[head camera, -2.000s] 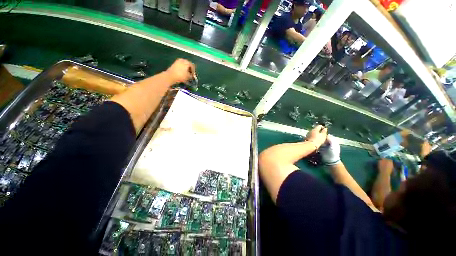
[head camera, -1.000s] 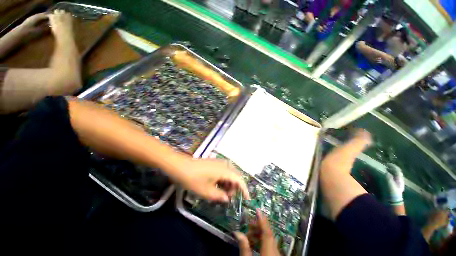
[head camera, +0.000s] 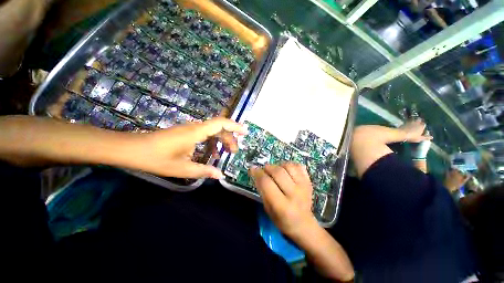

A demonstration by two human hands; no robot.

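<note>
The right metal tray (head camera: pixel 344 182) has rows of green circuit boards (head camera: pixel 318 145) at its near end and a white sheet (head camera: pixel 301 91) over the rest. My left hand (head camera: pixel 193 148) is at this tray's near left corner, thumb and fingers apart, with nothing clearly held. My right hand (head camera: pixel 286 193) reaches over the near rim, fingers bent down and fingertips on the boards at the left of the rows. Whether it grips a board is hidden. The left metal tray (head camera: pixel 58 69) is filled with dense dark board rows (head camera: pixel 166 72), partly behind my left forearm.
Loose boards (head camera: pixel 331 52) lie on the green line beyond the trays. A white frame post (head camera: pixel 431 47) stands at upper right. Another person's arm (head camera: pixel 373 141) reaches along the right tray's right side. A blurred arm is at upper left. Something blue (head camera: pixel 279 240) shows below my right hand.
Both trays appear larger and higher in view. My left hand has moved toward the near left corner of the right tray. My right hand has come up from the bottom edge onto the boards.
</note>
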